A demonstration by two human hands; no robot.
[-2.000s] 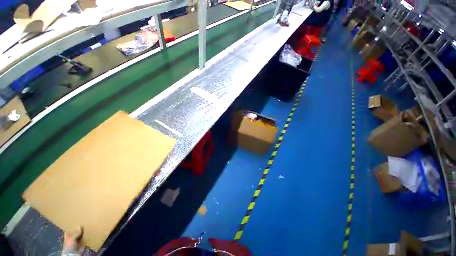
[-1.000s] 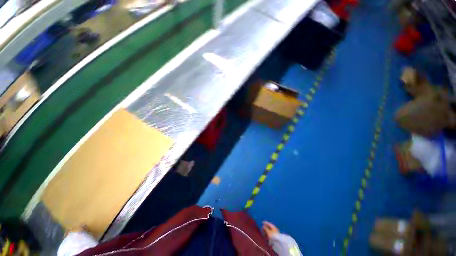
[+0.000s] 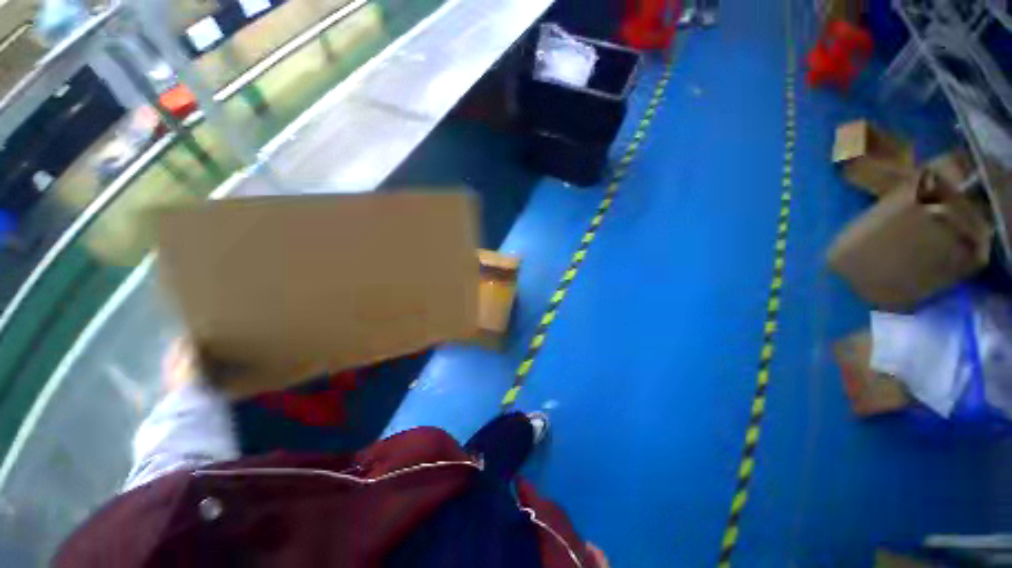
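Note:
A flat brown cardboard sheet [image 3: 333, 277] is held up at the left, tilted, above the edge of the silver-covered bench [image 3: 411, 105]. My left hand [image 3: 183, 364] grips its lower left edge; the fingers are blurred and partly hidden by the sheet. The sheet hides part of the bench and part of an open carton [image 3: 496, 294] on the floor. My right hand [image 3: 597, 556] shows only as a small part at the bottom edge, by my dark red jacket; its fingers cannot be made out.
A black bin [image 3: 577, 105] with white bags stands beside the bench. A red stool [image 3: 316, 402] is partly under the sheet. Cartons [image 3: 916, 244] and a blue crate with white bags [image 3: 943, 355] lie at the right. Yellow-black tape [image 3: 766, 344] marks the blue floor.
The cardboard sheet has left the bench and is now raised in my left hand, further right. The view has shifted along the aisle. My right hand has mostly dropped out of the picture.

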